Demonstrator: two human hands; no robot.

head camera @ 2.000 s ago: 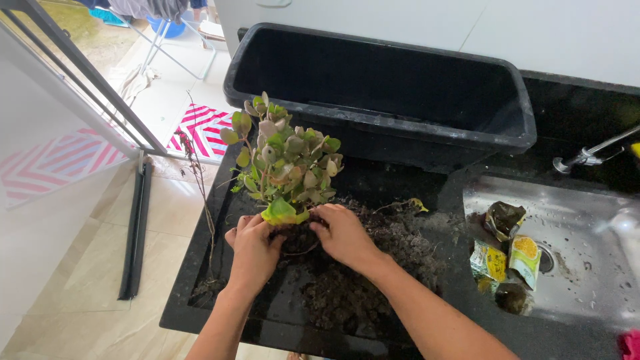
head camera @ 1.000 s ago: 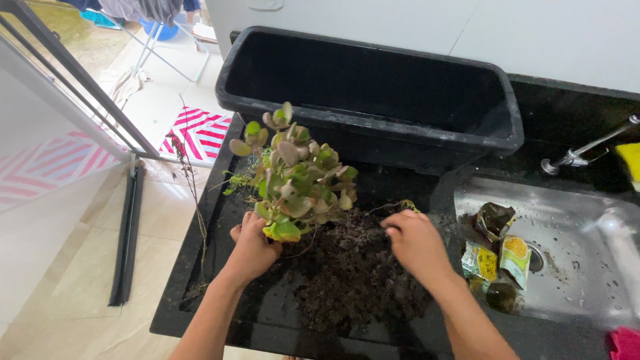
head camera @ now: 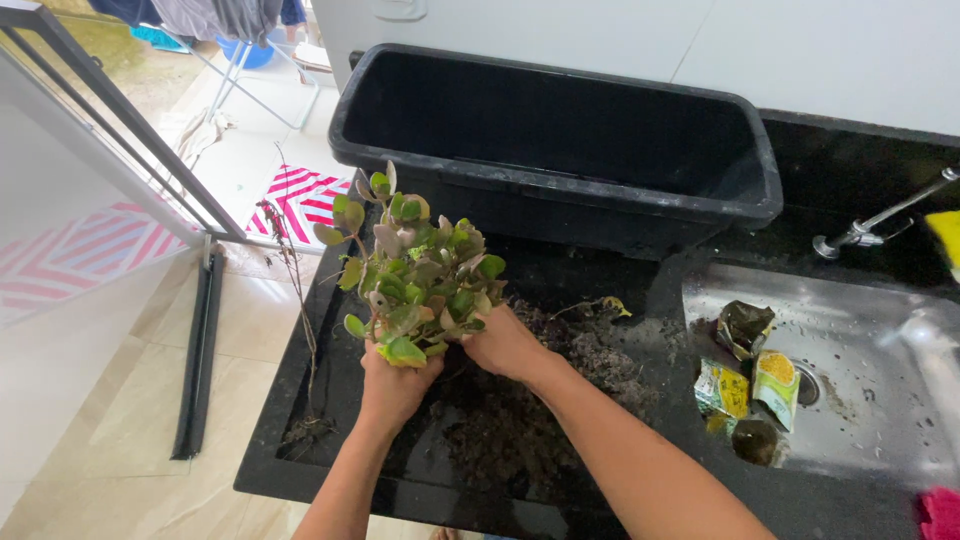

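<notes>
A leafy succulent plant (head camera: 420,277) with green and purplish leaves stands over the black stone counter (head camera: 262,450). Around its base is my left hand (head camera: 397,375), partly covered by the lower leaves. My right hand (head camera: 506,345) touches the plant's base from the right; its fingertips are hidden under the leaves. Loose dark soil (head camera: 517,435) is spread beside and below the hands. A thin uprooted stem with a yellow-green leaf (head camera: 616,305) lies on the soil's far edge.
Behind the plant is a long black plastic planter (head camera: 555,184). A steel sink (head camera: 885,375) at right holds torn, soiled packets (head camera: 776,382), with a faucet (head camera: 862,229) behind. A dry twiggy plant (head camera: 300,300) lies at the counter's left edge, near a glass door frame (head camera: 150,127).
My right hand was out over the soil at right one second ago and is now back at the plant's base. My left hand has stayed at the base.
</notes>
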